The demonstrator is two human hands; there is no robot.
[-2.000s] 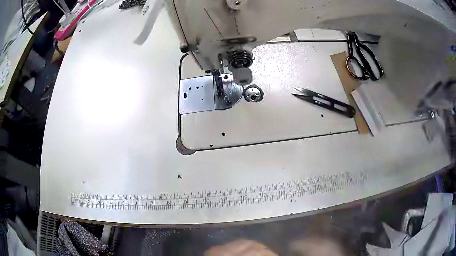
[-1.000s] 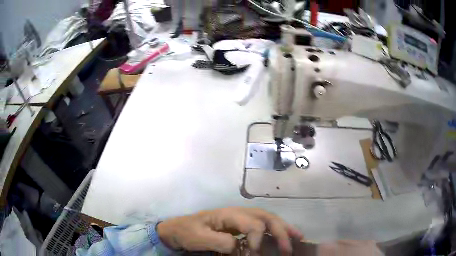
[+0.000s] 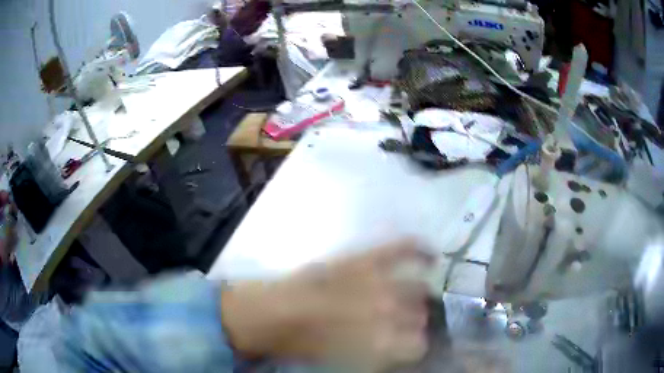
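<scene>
My left hand [image 3: 335, 309], in a light blue sleeve, is large and blurred over the front of the white machine table [image 3: 320, 197]. Its fingers are curled, and a dark brownish patch lies beside them; I cannot tell if they hold it. A blurred skin-toned patch, possibly my right hand [image 3: 477, 360], shows at the bottom edge, its fingers unclear. The sewing machine head [image 3: 528, 240] stands to the right, above the shiny needle plate [image 3: 466, 309]. Dark thread snips [image 3: 575, 351] lie right of the plate.
A pink-and-white item [image 3: 304, 118] lies at the table's far left corner, near a wooden stool [image 3: 251, 135]. Black-and-white cloth [image 3: 462, 138] and a dark brown heap [image 3: 451, 76] lie behind the machine. Another wood-edged table [image 3: 156, 98] stands left. A pale paddle on a stem [image 3: 571, 91] rises above the machine.
The view has swung up and left, so the machine sits lower and further right. My left hand has moved up over the table. The skin-toned patch at the bottom has shrunk.
</scene>
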